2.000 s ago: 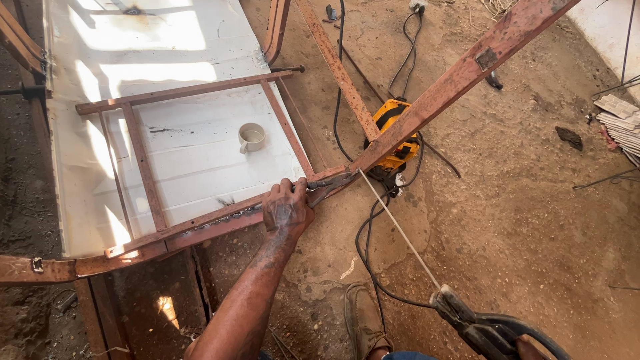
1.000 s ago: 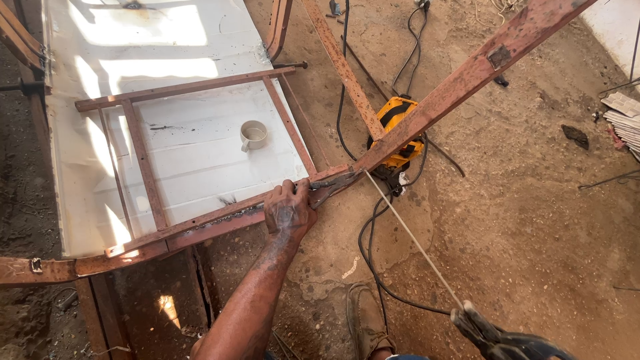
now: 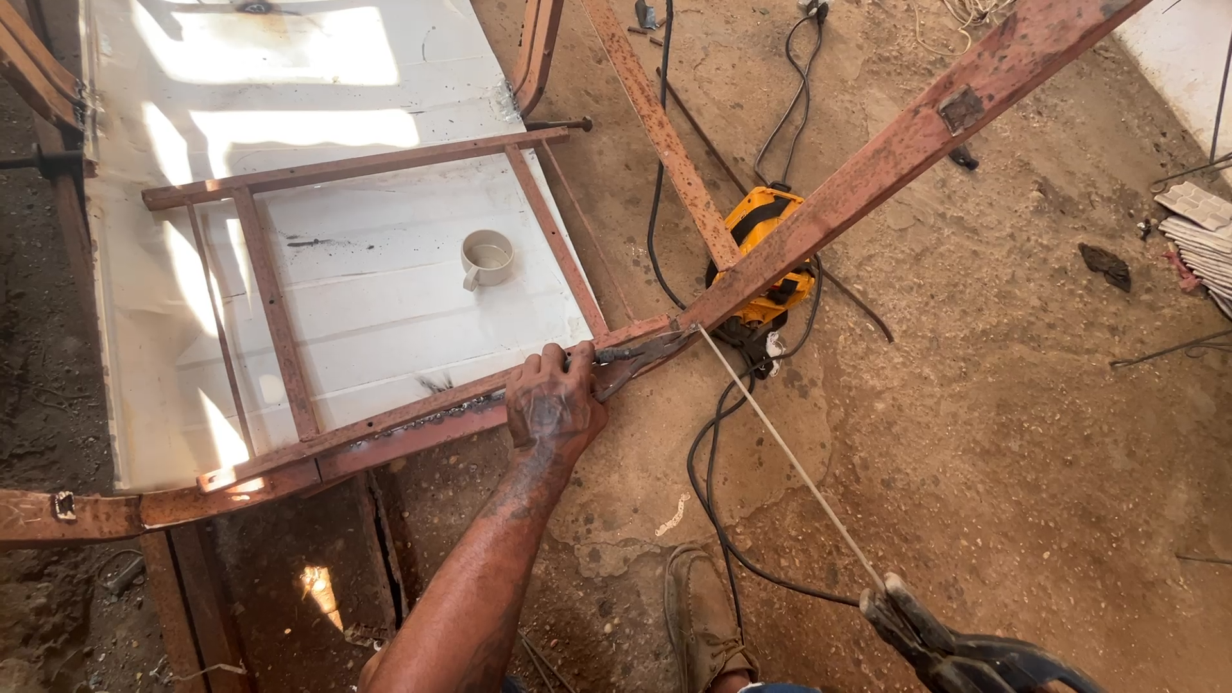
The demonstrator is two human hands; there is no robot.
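My left hand [image 3: 555, 399] is closed around a dark pair of pliers [image 3: 630, 361], whose jaws reach the joint where the small rusty frame [image 3: 356, 171] meets the long reddish-brown steel bar [image 3: 866, 168]. From the lower right a welding electrode holder [image 3: 929, 626] enters, clamping a long pale welding electrode [image 3: 789, 457]. The electrode's far tip is at the bar, just right of the pliers' jaws. My right hand is out of view below the holder. A weld line [image 3: 423, 419] runs along the lower frame edge, left of my hand.
Under the frame lies a white metal panel [image 3: 404, 221] with a pale cup [image 3: 487, 257] on it. A yellow and black power tool or machine [image 3: 770, 217] stands behind the long bar. Black cables [image 3: 712, 481] cross the dirt floor near a shoe [image 3: 701, 616]. Stacked tiles or sheets [image 3: 1203, 236] lie far right.
The electrode holder has shifted slightly down and to the right since two seconds ago. The electrode tip remains near the same joint, and my left hand keeps its hold on the pliers.
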